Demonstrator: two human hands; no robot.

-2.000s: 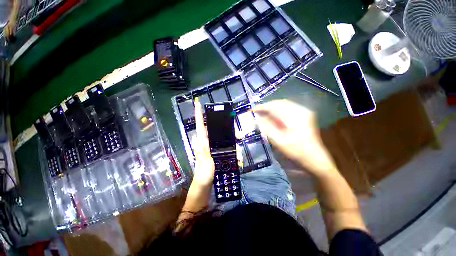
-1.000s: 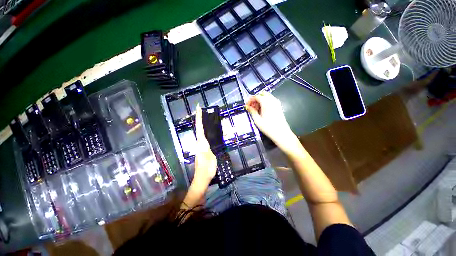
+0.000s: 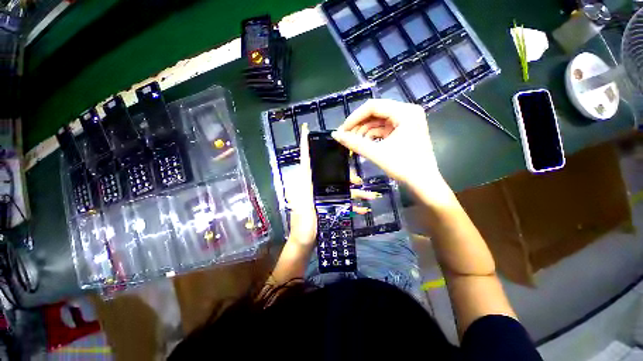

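My left hand [image 3: 302, 202] holds an opened black flip phone [image 3: 332, 199] upright in view, its screen half at the top and its white-marked keys below. The fingers of my left hand show at the phone's right side. My right hand [image 3: 391, 141] has its thumb and forefinger pinched together at the top right corner of the phone's screen half. Whether a film is between these fingertips cannot be told. A lens tray [image 3: 285, 130] with rows of pale rectangles lies under and behind the hands.
A phone tray [image 3: 174, 262] at left holds several opened flip phones. Closed phones [image 3: 264, 60] are stacked at the conveyor's edge strip. A second lens tray [image 3: 412, 46] lies beyond. Tweezers [image 3: 486, 116], a white-rimmed smartphone [image 3: 539, 130] and a fan [image 3: 634, 53] are at right.
My right hand has come from beside the phone to the top corner of its screen half. The phone has turned to face the camera more squarely than a second ago. The view has shifted.
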